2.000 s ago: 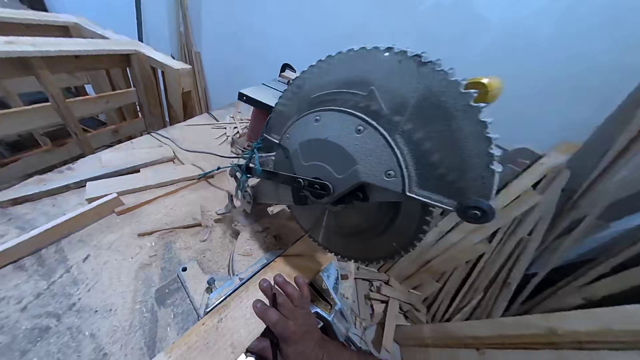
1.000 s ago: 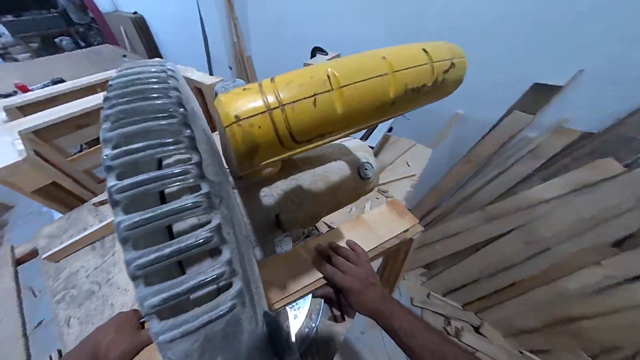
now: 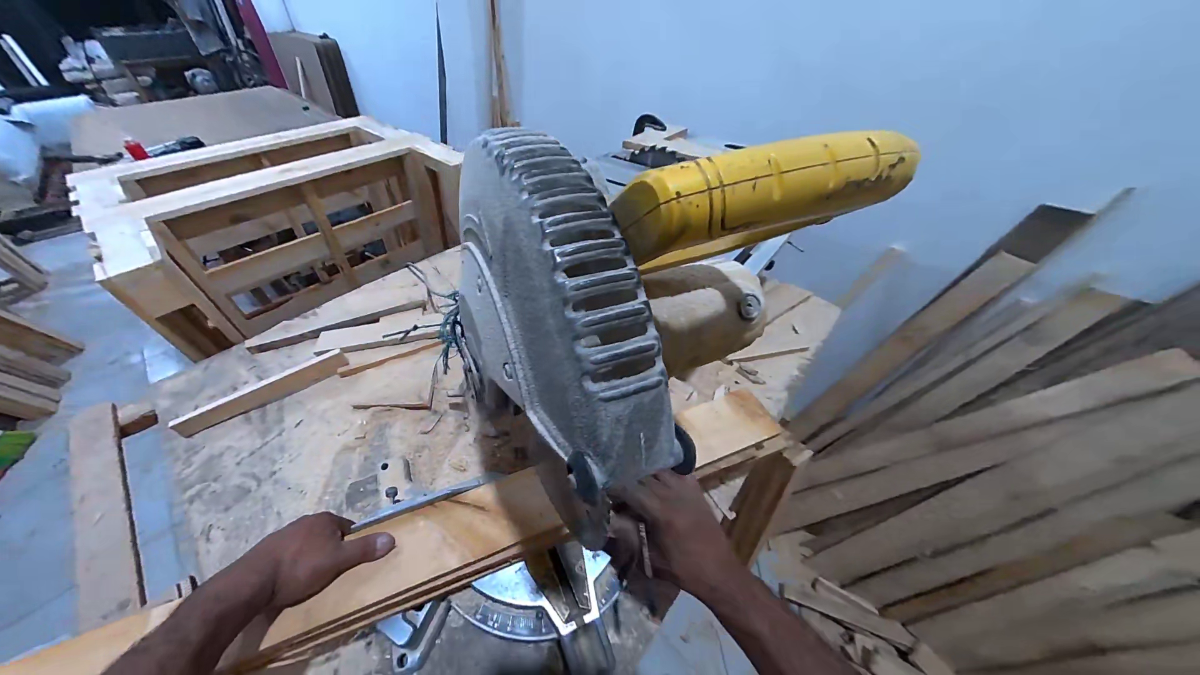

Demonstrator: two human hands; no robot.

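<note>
A miter saw with a dusty metal blade guard [image 3: 562, 272] and a yellow handle [image 3: 778, 192] stands at the centre. Its saw blade [image 3: 583, 511] shows low, just over a long wooden board [image 3: 450, 534] that lies across the saw's base against the fence. Two or more boards seem stacked there. My left hand [image 3: 314, 561] rests on the board left of the blade, thumb along its top. Close to the right of the blade, my right hand [image 3: 670, 525] is at the board's front edge, its fingers partly hidden by the guard. The miter scale [image 3: 516, 605] shows below the board.
A slatted wooden frame [image 3: 281, 225] stands at the back left. Offcuts [image 3: 258, 392] and sawdust lie on the worktable [image 3: 225, 478]. Many planks [image 3: 994, 469] lean and lie at the right by the wall. A second toothed blade [image 3: 656, 157] shows behind the saw.
The view has shifted greatly around the saw. My left hand, only partly seen at the lower left one second ago, now lies on the board. My right hand is now beside the guard's lower end.
</note>
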